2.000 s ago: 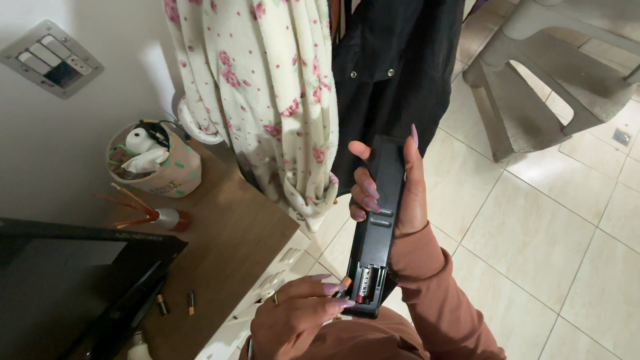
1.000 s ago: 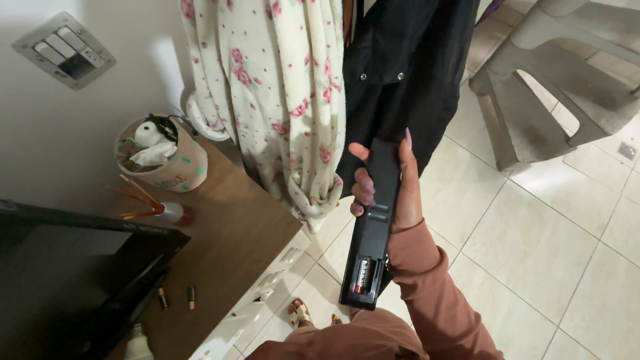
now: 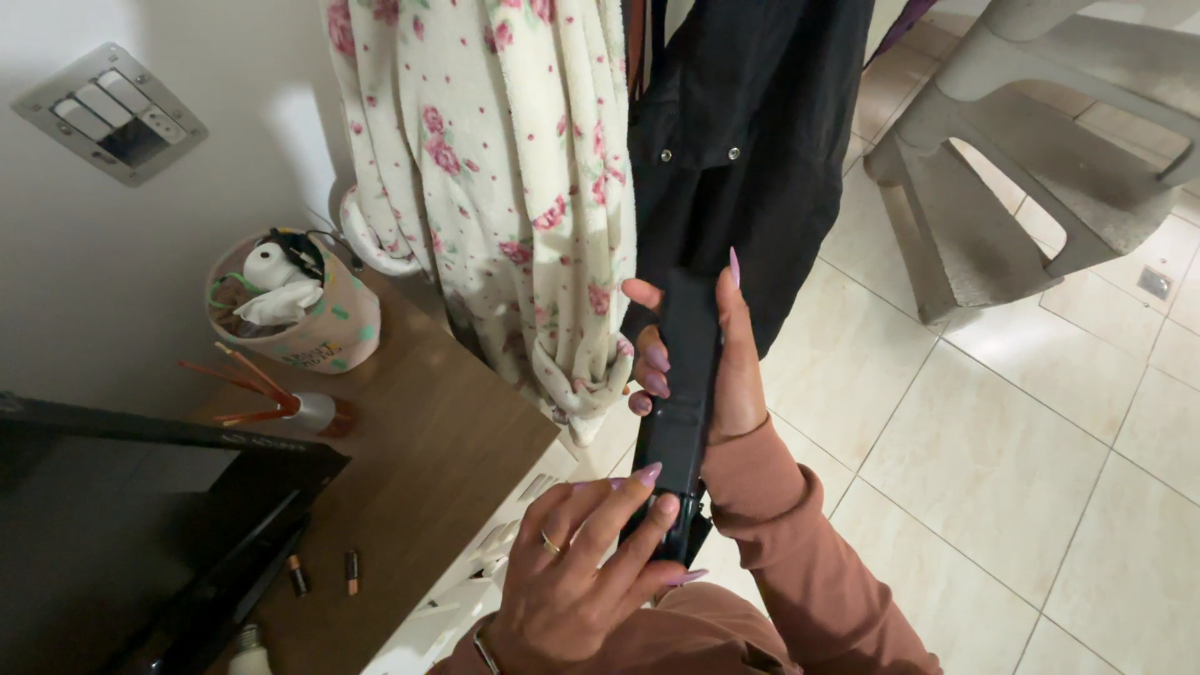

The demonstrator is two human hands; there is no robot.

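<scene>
A black remote control (image 3: pixel 682 403) lies back side up across my right hand (image 3: pixel 741 375), whose fingers curl round its left side while the thumb runs along the right edge. My left hand (image 3: pixel 600 553), with a ring on one finger, grips the lower end of the remote, fingertips on its back. Those fingers hide most of the battery compartment area, so whether a cover sits there I cannot tell. Two small batteries, one (image 3: pixel 297 575) beside the monitor and another (image 3: pixel 352 572) to its right, rest on the brown wooden desk (image 3: pixel 450 422).
Left of my hands stand a black monitor (image 3: pixel 112 534), a reed diffuser (image 3: pixel 314 413) and a fabric basket (image 3: pixel 352 328) of odds and ends. A light bulb (image 3: pixel 248 654) lies near the desk's lower edge. A floral blanket (image 3: pixel 487 187) and black garment (image 3: pixel 750 187) hang ahead; stairs (image 3: pixel 1003 206) rise right.
My left hand, out of view one second ago, is back at the remote's lower end. The compartment, seen open with a battery inside in the earlier frames, is now covered by my fingers.
</scene>
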